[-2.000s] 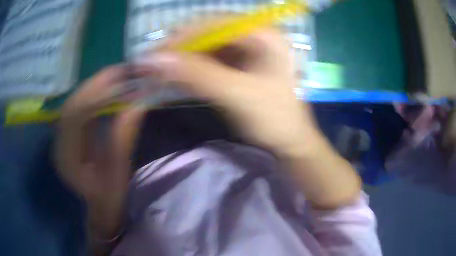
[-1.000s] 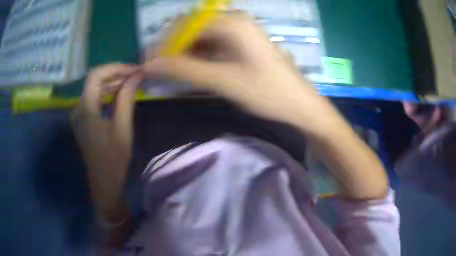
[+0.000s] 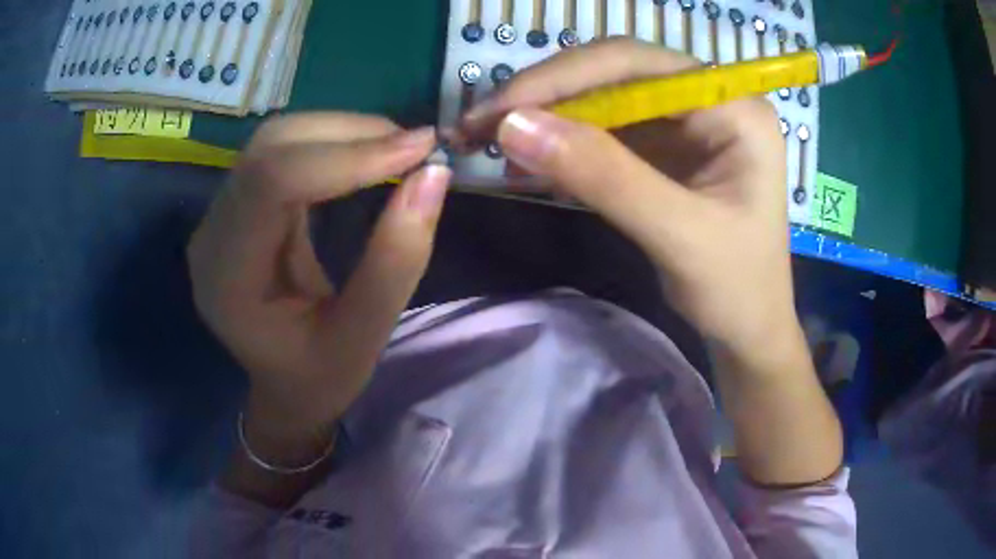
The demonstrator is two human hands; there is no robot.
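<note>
My left hand (image 3: 262, 246) pinches a tiny round unit (image 3: 441, 155) between thumb and index fingertip; the fingers hide most of it. My right hand (image 3: 715, 224) holds a thick yellow probe pen (image 3: 699, 92), with a pale end cap and a red wire at its right end. The pen's other end is hidden in the hand. My right fingertips are close beside the unit; whether they touch it I cannot tell. The white foam tray (image 3: 461, 173) lies behind my hands, with rows of small dark-rimmed discs joined in pairs by tan strips.
A pile of similar foam trays (image 3: 286, 66) stands at the left, above a yellow-green label (image 3: 142, 122). A green label (image 3: 834, 204) lies right of the tray, by the blue edging tape (image 3: 874, 260). Another person's pink sleeve (image 3: 948, 399) shows at the right edge.
The view has shifted and become sharper. My hands are nearer together in front of the tray. The yellow pen has tipped from steep to nearly level, its capped end pointing right.
</note>
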